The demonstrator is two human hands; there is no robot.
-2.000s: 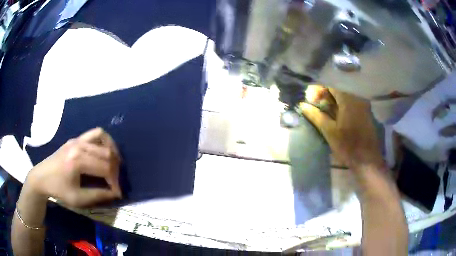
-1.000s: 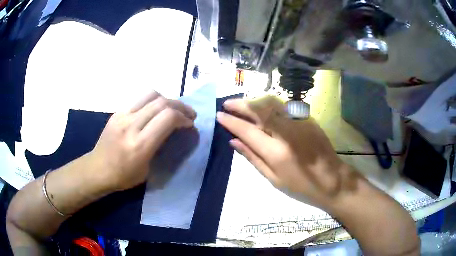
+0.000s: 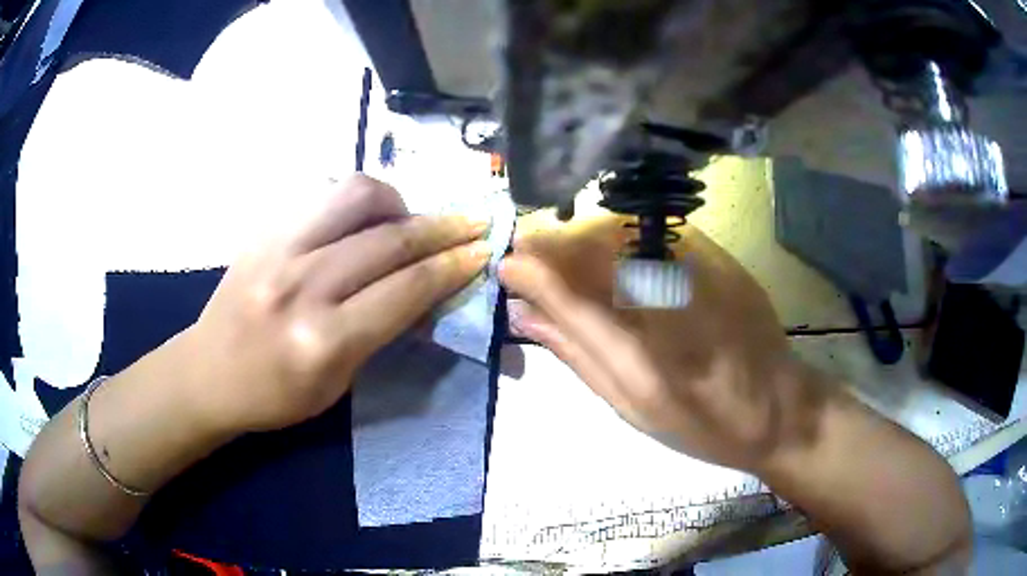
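A pale blue-grey strip (image 3: 422,450) lies on the dark panel (image 3: 242,478), close to the panel's right edge. My left hand (image 3: 327,293) has its fingertips pressed on the upper end of the strip, which is bent up there. My right hand (image 3: 664,326) is just right of it, its fingertips at the strip's and panel's edge, partly behind the tension dial (image 3: 653,281). Both hands are just below the sewing machine head (image 3: 631,79). The needle and presser foot cannot be made out. The fingers hide the upper end of the strip.
A white-grey piece (image 3: 225,169) with rounded edges lies at the upper left. A dark grey flat shape with a looped end (image 3: 839,231) and a black flat rectangle (image 3: 978,349) lie at the right. A printed measuring strip (image 3: 676,512) runs along the front edge. Something red-orange (image 3: 208,563) shows at the bottom left.
The pale strip came onto the dark panel between the first and second frames, as my right hand moved left to it. Since then my left fingers have moved right, close to my right fingers.
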